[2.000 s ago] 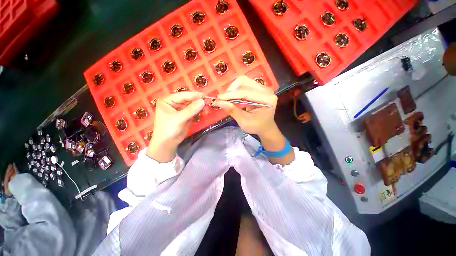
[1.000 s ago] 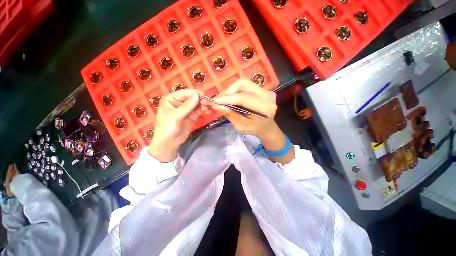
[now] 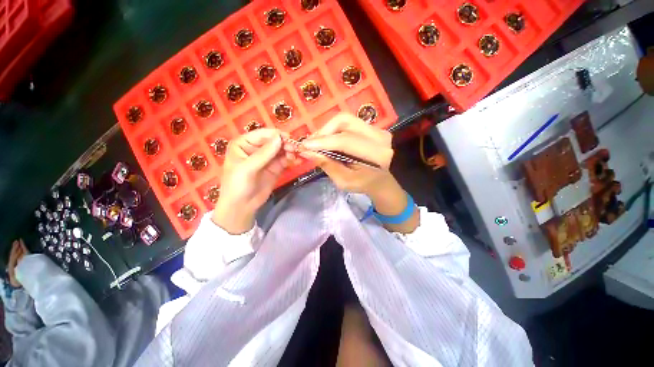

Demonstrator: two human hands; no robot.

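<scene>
My right hand (image 3: pixel 353 154), with a blue wristband, holds dark, thin tweezers (image 3: pixel 344 157) like a pen, their tip pointing left. My left hand (image 3: pixel 251 172) pinches a tiny part (image 3: pixel 290 145) between thumb and fingertips at the tweezers' tip; the part is mostly hidden and too small to make out. Both hands meet over the near edge of a red parts tray (image 3: pixel 237 118). Its square cells hold round copper-and-dark coil parts (image 3: pixel 235 92), one per cell. The hands hide some near cells.
A second red tray (image 3: pixel 459 50) overlaps another at upper right. A white-grey machine (image 3: pixel 495 136) with brown blocks stands right. Small loose metal parts (image 3: pixel 61 229) and wired square parts (image 3: pixel 118 208) lie left. A person's grey sleeve (image 3: pixel 57 301) is lower left. Red trays (image 3: pixel 29 36) sit upper left.
The tweezers now tilt down to the right more than two seconds ago. The fingertips have shifted slightly, still together. The view has shifted a little, so the trays appear slightly higher and further left.
</scene>
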